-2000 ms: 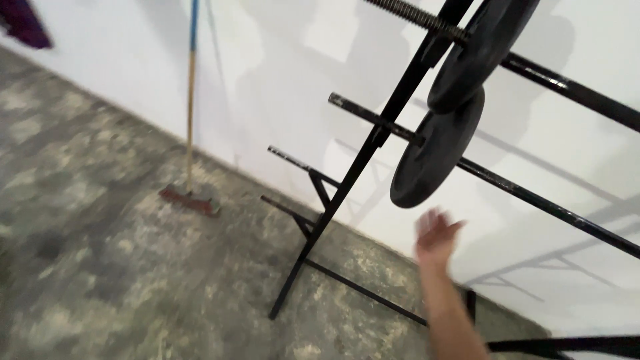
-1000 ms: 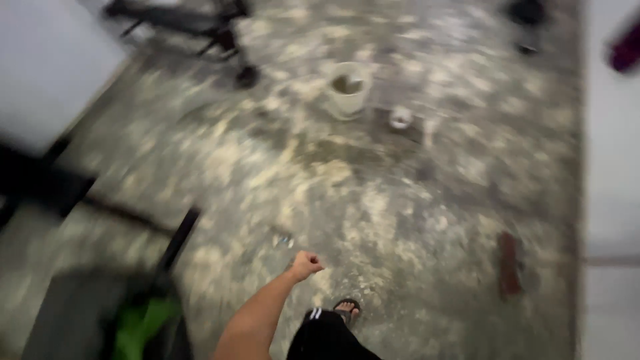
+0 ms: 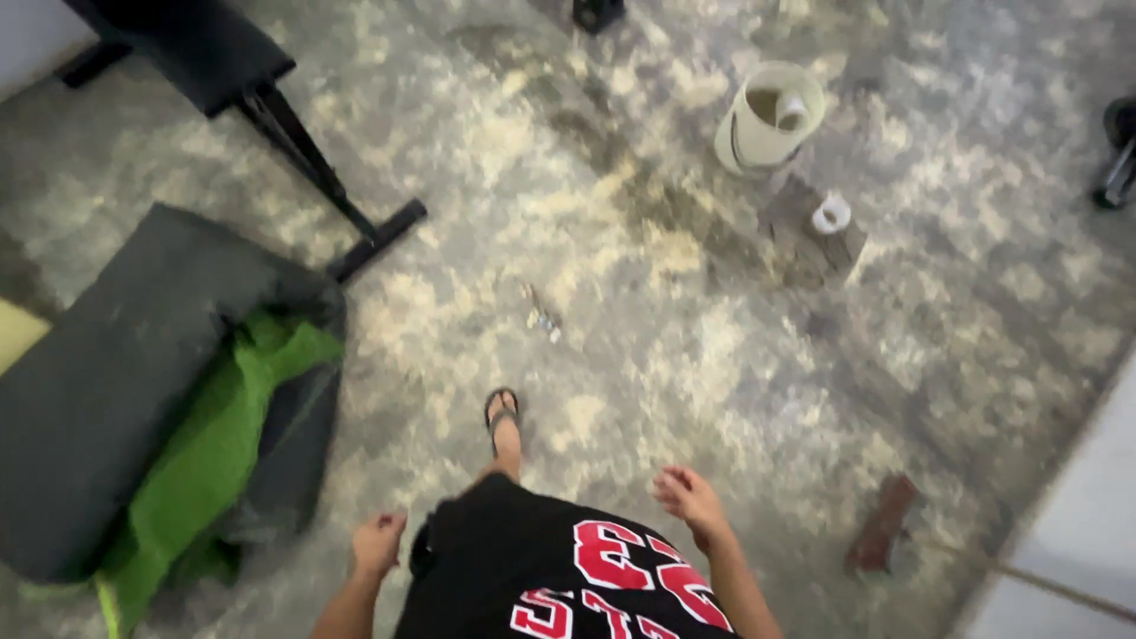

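Note:
My left hand (image 3: pixel 379 543) hangs at the lower left beside my black shorts, its fingers loosely curled and holding nothing. To the right of the shorts is my right hand (image 3: pixel 688 501), fingers bent, also with nothing in it. A foot in a dark flip-flop (image 3: pixel 502 410) stands on the mottled concrete floor. Several small bits of litter (image 3: pixel 544 321) lie on the floor beyond the foot. Farther off stands a whitish plastic bucket (image 3: pixel 770 120) with a white object inside. Near it, a small white cup-like object (image 3: pixel 832 215) rests on a dark flat patch.
On the left are a dark padded bulk (image 3: pixel 160 293) with green cloth (image 3: pixel 213 444) over it and a black bench (image 3: pixel 204 53) with a metal leg. A reddish-brown broom head (image 3: pixel 881 524) lies at the lower right by the white wall (image 3: pixel 1074 524). Black equipment (image 3: pixel 1120 160) shows at the right edge.
The view has swung far from the rack with black weight plates to the open floor. Both hands now show, where one hand showed in each earlier frame.

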